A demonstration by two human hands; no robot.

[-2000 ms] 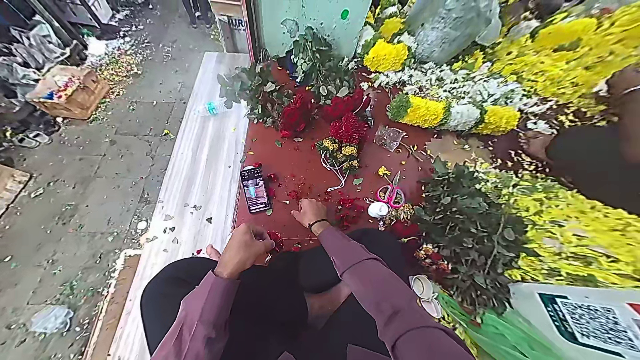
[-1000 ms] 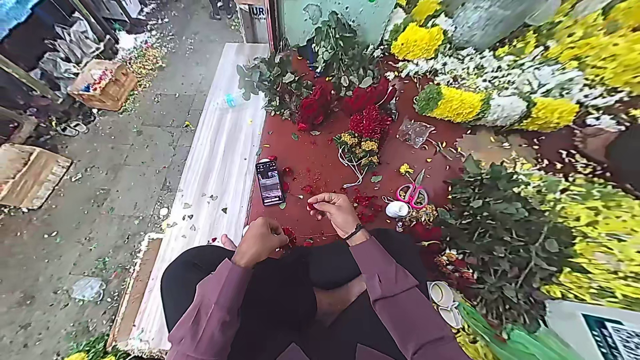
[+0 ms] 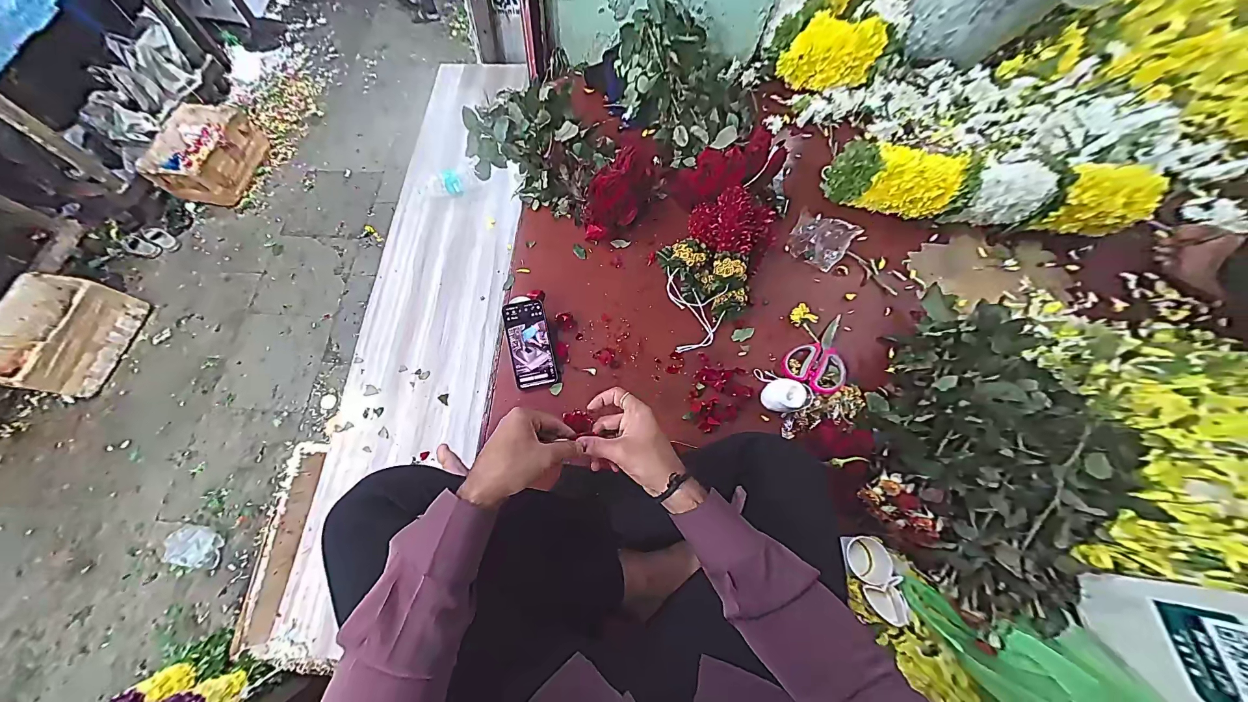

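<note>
My left hand (image 3: 522, 451) and my right hand (image 3: 632, 441) meet above my crossed legs, with a small red flower (image 3: 578, 421) between their fingertips. The left fingers are closed on the flower; the right fingers touch it from the other side, and what they pinch is too small to tell. A smartphone (image 3: 529, 343) with a lit screen lies just beyond my left hand. To the right of my right hand are a white thread spool (image 3: 784, 395) and pink-handled scissors (image 3: 815, 368). Loose red petals (image 3: 717, 393) lie on the red surface (image 3: 624, 283).
Red roses (image 3: 621, 187) and a tied yellow flower bunch (image 3: 710, 273) lie ahead. A yellow and white garland (image 3: 1014, 190) is at upper right, leafy stems (image 3: 1004, 458) at right. A white plank (image 3: 414, 263) runs along the left, beside the paved ground with cardboard boxes (image 3: 73, 331).
My hands were apart one and two seconds ago; now they have come together at the red flower. The phone, scissors and spool lie as before. The view has shifted somewhat.
</note>
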